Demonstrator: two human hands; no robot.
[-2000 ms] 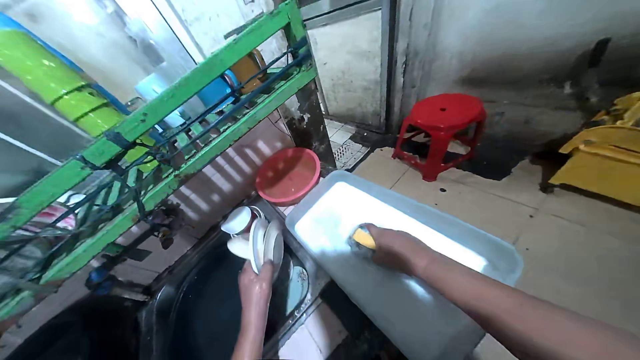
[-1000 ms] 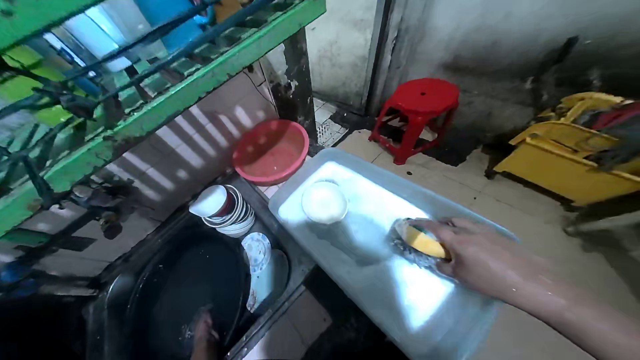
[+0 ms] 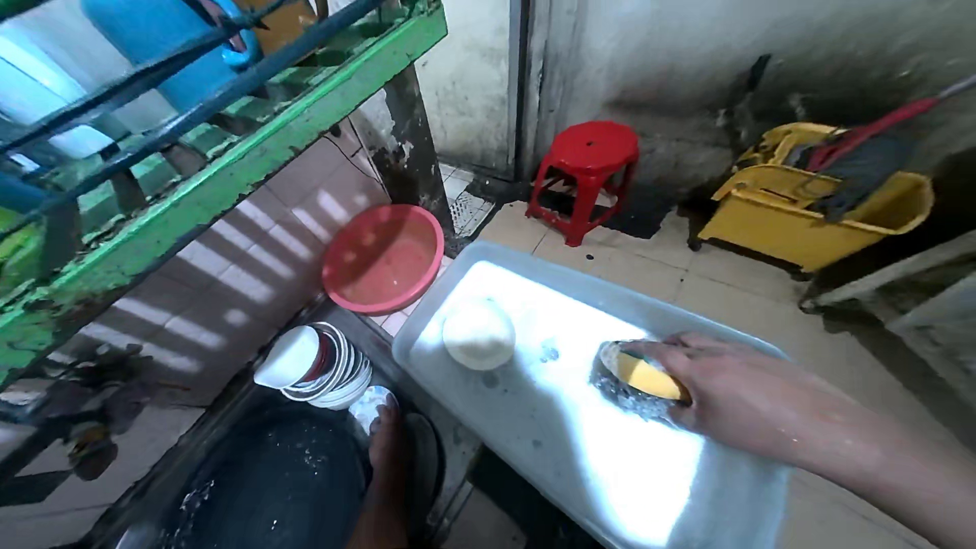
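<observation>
My right hand grips a yellow sponge at the surface of soapy water in a pale plastic tub, with dark bubbly suds around it. A round white dish lies in the same tub, left of the sponge. Lower left, my left hand has its fingers on a small patterned plate beside the dark basin. Just above that plate stands a stack of bowls and plates, with a white bowl tilted on its left side.
A red plastic basin sits behind the stack. A green slatted rack crosses the upper left. On the tiled floor beyond the tub are a red stool and a yellow mop bucket with a mop in it.
Two seconds ago my left hand held white dishes over the dark basin; now it is at the patterned plate. The round dish shows in the tub since one second ago. The view has shifted.
</observation>
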